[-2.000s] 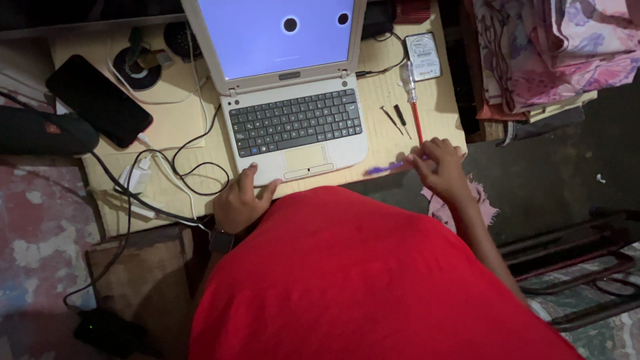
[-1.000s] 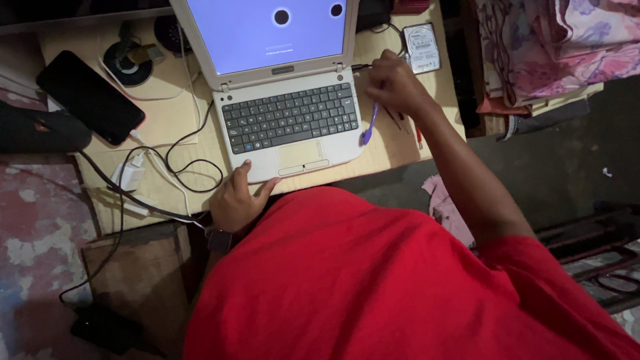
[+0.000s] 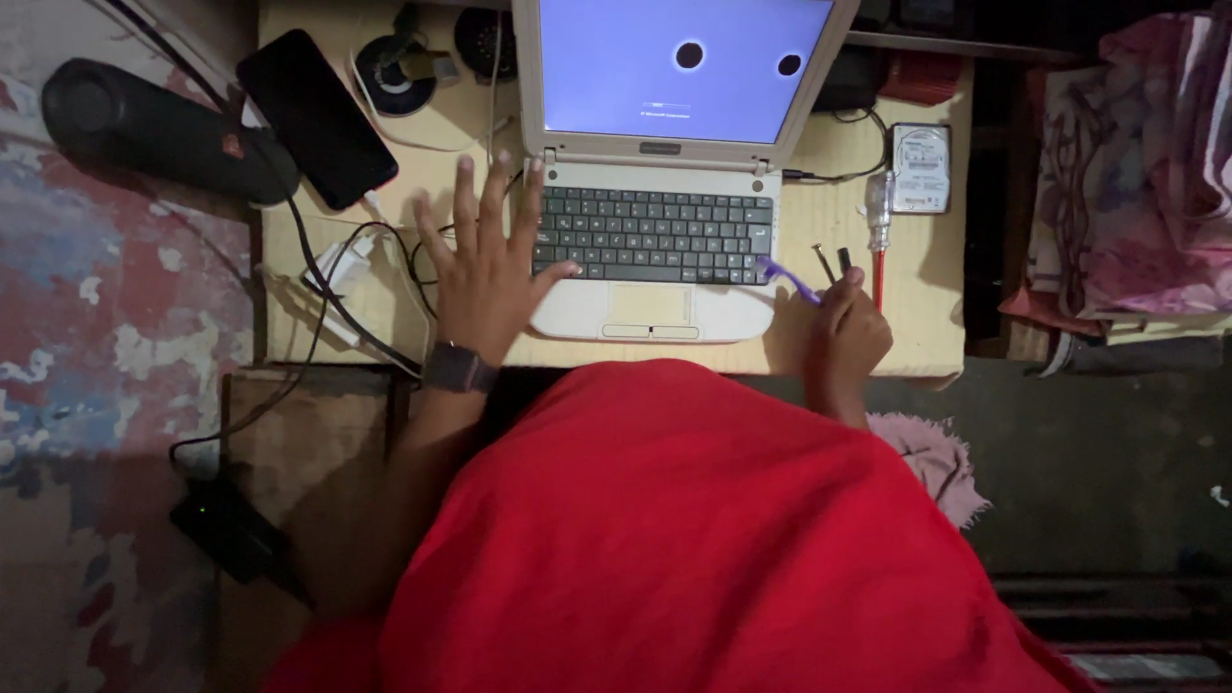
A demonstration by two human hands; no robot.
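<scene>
A small white laptop [image 3: 736,313] stands unfolded on the wooden table, its screen lit blue. My left hand [image 3: 488,255] lies with spread fingers over the laptop's left edge, the thumb at the lower left keys. Between the fingers of my right hand [image 3: 849,327] is a purple toothbrush [image 3: 797,283], its head over the lower right corner of the keyboard [image 3: 664,236]. Just beyond that hand lie two small tools, one a thin metal one [image 3: 823,262], the other with a black handle [image 3: 844,258]. A screwdriver with a clear handle [image 3: 880,217] and red shaft touches or lies close to a hard drive [image 3: 921,168].
On the left are a black smartphone [image 3: 318,120], a cylindrical speaker [image 3: 164,130], a white charger [image 3: 339,265] and tangled cables. A black power adapter [image 3: 231,529] sits lower left. Folded cloths [image 3: 1136,192] are stacked at the right, and a pink rag [image 3: 929,462] hangs below the table edge.
My right hand has come down from beside the laptop's hinge to the right front corner, with the toothbrush. My left hand has moved up from the front edge and spread its fingers.
</scene>
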